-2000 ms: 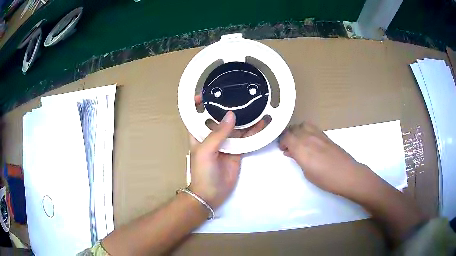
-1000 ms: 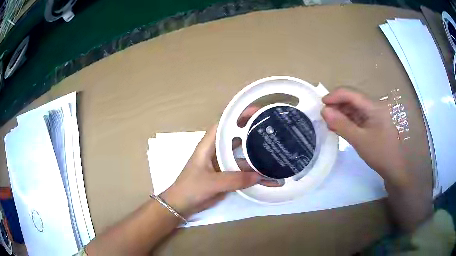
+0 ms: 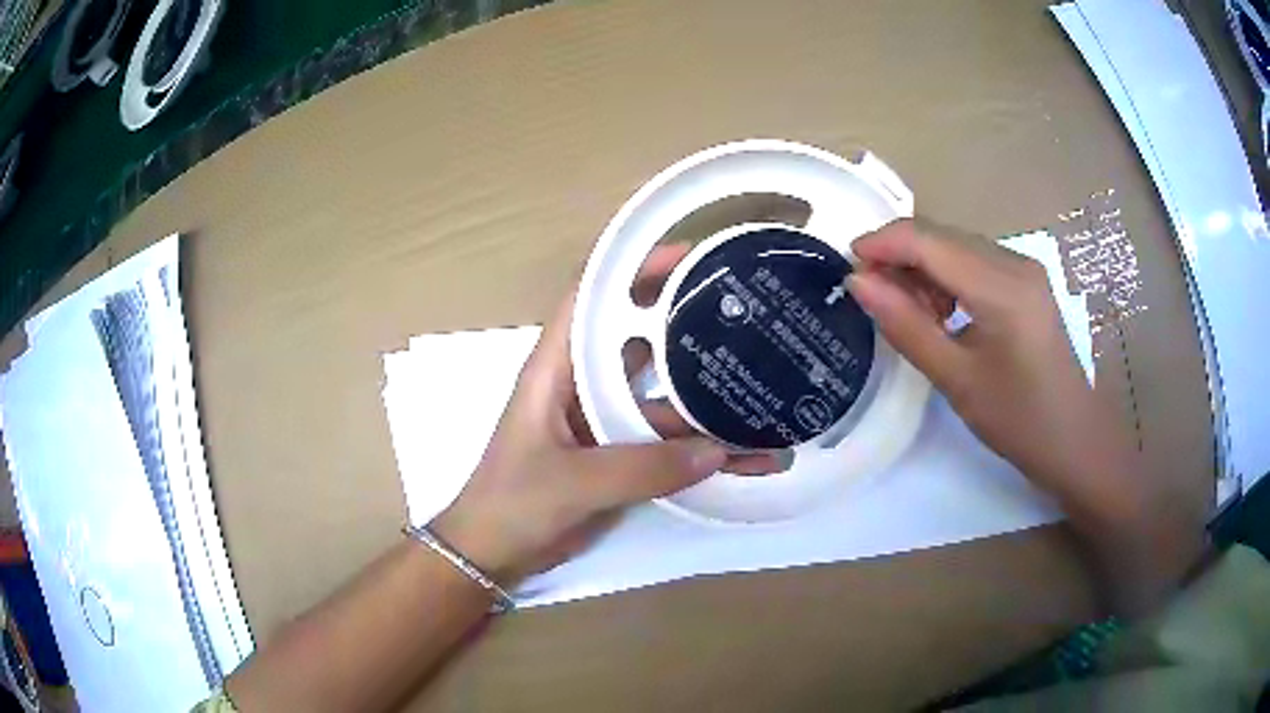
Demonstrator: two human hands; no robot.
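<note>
A round white plastic housing (image 3: 613, 293) is tilted above white sheets (image 3: 460, 404), with its edge tab at the upper right. Its black centre disc (image 3: 759, 348) shows the face with pale printed text. My left hand (image 3: 557, 446) grips the housing at its lower left, thumb on the ring below the disc, other fingers behind. My right hand (image 3: 975, 307) is at the disc's upper right edge, thumb and index finger pinched around a tiny pale piece (image 3: 836, 294). Another small white piece (image 3: 957, 320) shows between its curled fingers.
A left sheet stack (image 3: 105, 515) lies on the cardboard-covered bench (image 3: 418, 181). A spare sheet stack (image 3: 1184, 181) lies at the right, beside rows of tiny glinting pieces (image 3: 1107, 265). More white housings (image 3: 170, 63) sit on the dark green conveyor (image 3: 279, 49) at the upper left.
Since two seconds ago the housing has been turned from its unprinted to its printed face. Since one second ago my right hand has moved from near the tab to the disc's edge.
</note>
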